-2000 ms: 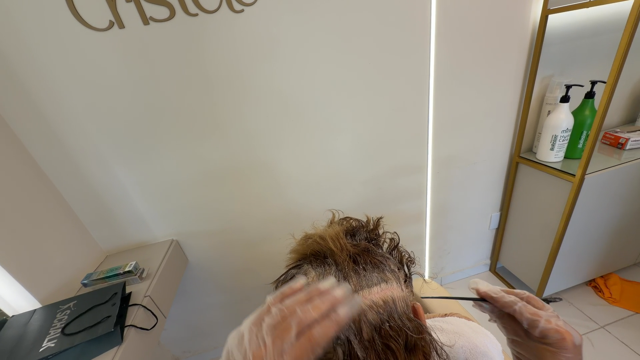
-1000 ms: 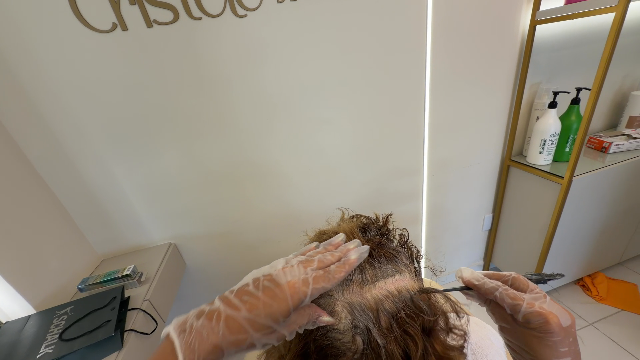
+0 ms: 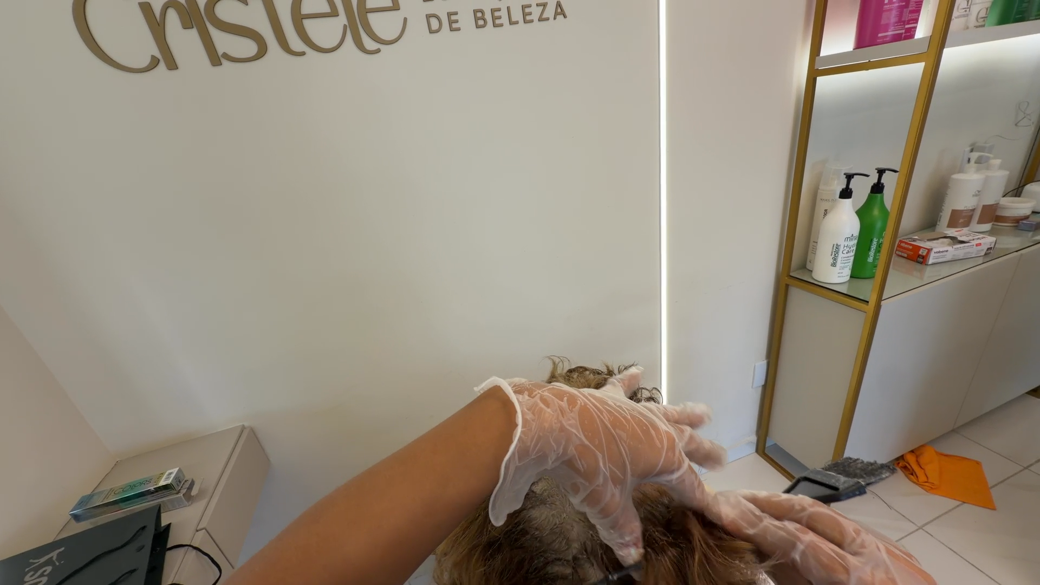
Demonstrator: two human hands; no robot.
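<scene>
A person's head with brown, damp-looking hair (image 3: pixel 561 528) is low in the middle of the view. My left hand (image 3: pixel 605 447), in a clear disposable glove, reaches across the top of the head with its fingers spread; its thumb points down into the hair. My right hand (image 3: pixel 812 532), gloved the same way, is at the right side of the head, close to my left fingers. A black tint brush (image 3: pixel 841 479) shows its dark bristles above my right hand, and a thin dark tip shows by my left thumb. The right palm is hidden.
At right, a gold-framed shelf (image 3: pixel 873 301) holds a white pump bottle (image 3: pixel 837 236), a green pump bottle (image 3: pixel 872 227) and a small box (image 3: pixel 945 246). An orange cloth (image 3: pixel 946 477) lies on the tiled floor. At left, a cabinet (image 3: pixel 231 479) bears packets (image 3: pixel 134 493) and a dark paper bag (image 3: pixel 89 552).
My left hand has moved right across the head, toward my right hand. The brush's bristle end now points up beside my right hand. The view has turned somewhat to the right.
</scene>
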